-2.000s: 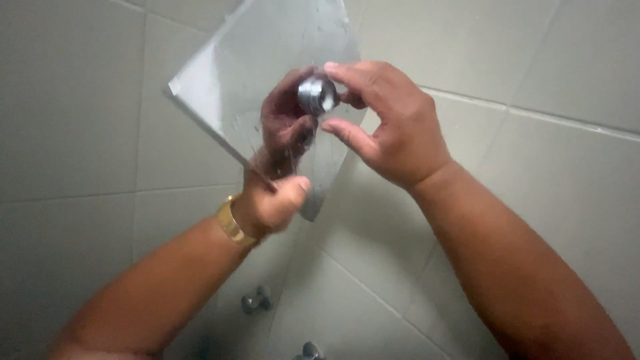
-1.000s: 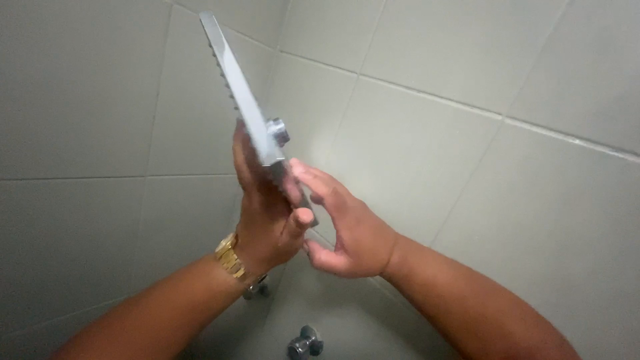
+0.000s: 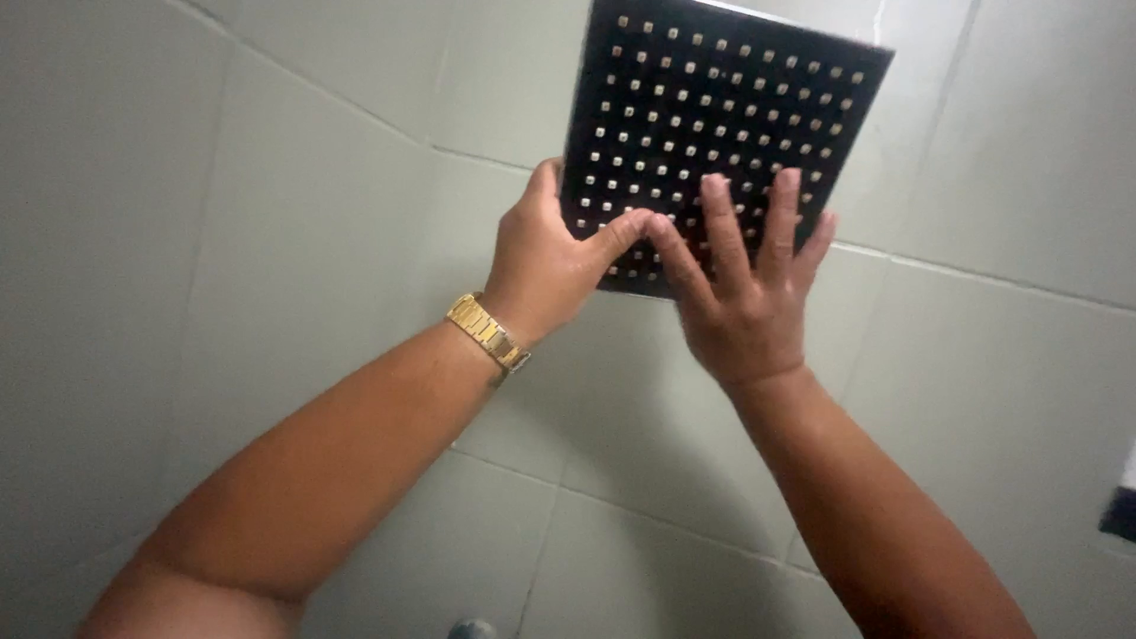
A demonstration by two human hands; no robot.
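A square rain shower head (image 3: pixel 710 115) faces me with its black underside, set with rows of small pale nozzles. My left hand (image 3: pixel 550 257) grips its lower left edge, thumb on the nozzle face and the other fingers mostly hidden behind. A gold-coloured metal watch band is on that wrist. My right hand (image 3: pixel 745 284) lies with spread fingers on the lower right of the nozzle face, its forefinger tip close to the left thumb tip. The back of the shower head, with its round metal connector, is hidden.
Large pale tiles with light grout lines cover the wall (image 3: pixel 355 204) behind my hands. A small metal fitting (image 3: pixel 472 629) shows at the bottom edge. A dark object (image 3: pixel 1120 513), too cut off to identify, is at the far right.
The shower head has turned from its metal back, through edge-on, to its nozzle face. My right hand has moved from beside the connector onto that face. The view has shifted.
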